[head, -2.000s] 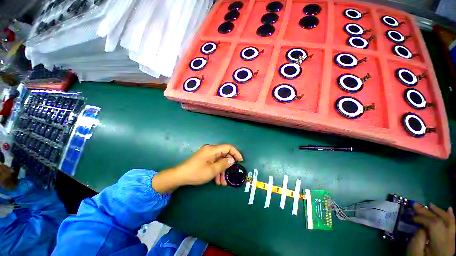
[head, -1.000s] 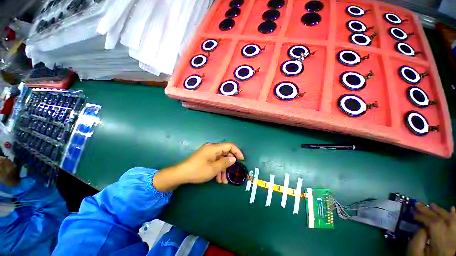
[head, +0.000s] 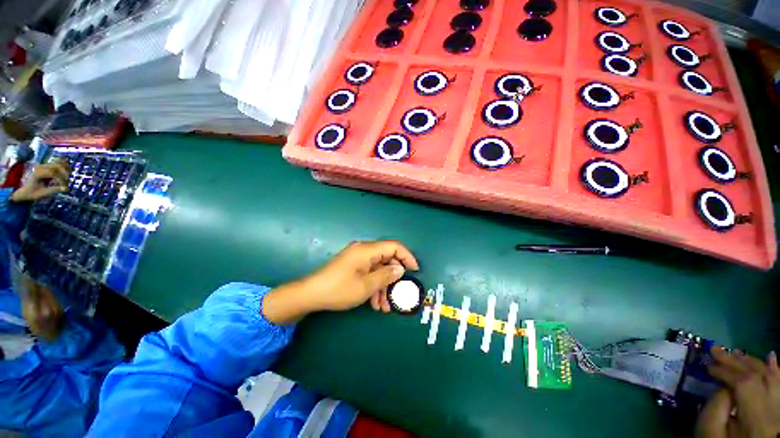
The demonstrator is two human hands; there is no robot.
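A round display module (head: 405, 295) lies at the left end of the orange flex cable (head: 466, 317), its face lit white. My left hand (head: 363, 278) holds the module's left edge between thumb and fingers. White tape strips (head: 463, 322) cross the flex. The flex runs to a green adapter board (head: 549, 355). A grey ribbon cable (head: 641, 364) joins that board to the dark driver board (head: 694, 369) at the right. My right hand (head: 742, 395), cut off by the picture's right edge, rests on the driver board. Its fingertips' exact contact is unclear.
A red foam tray (head: 513, 190) with discs in pockets stands at the back right. A black pen (head: 563, 250) lies below it. White foam sheets (head: 197, 64) are stacked back left. A clear tray of dark parts (head: 81, 205) and another person's hands (head: 41, 181) are at the far left.
The module's face has gone from dark, through a dim reddish look, to glowing white. My hands have hardly moved. The other person's hand has come over the clear tray.
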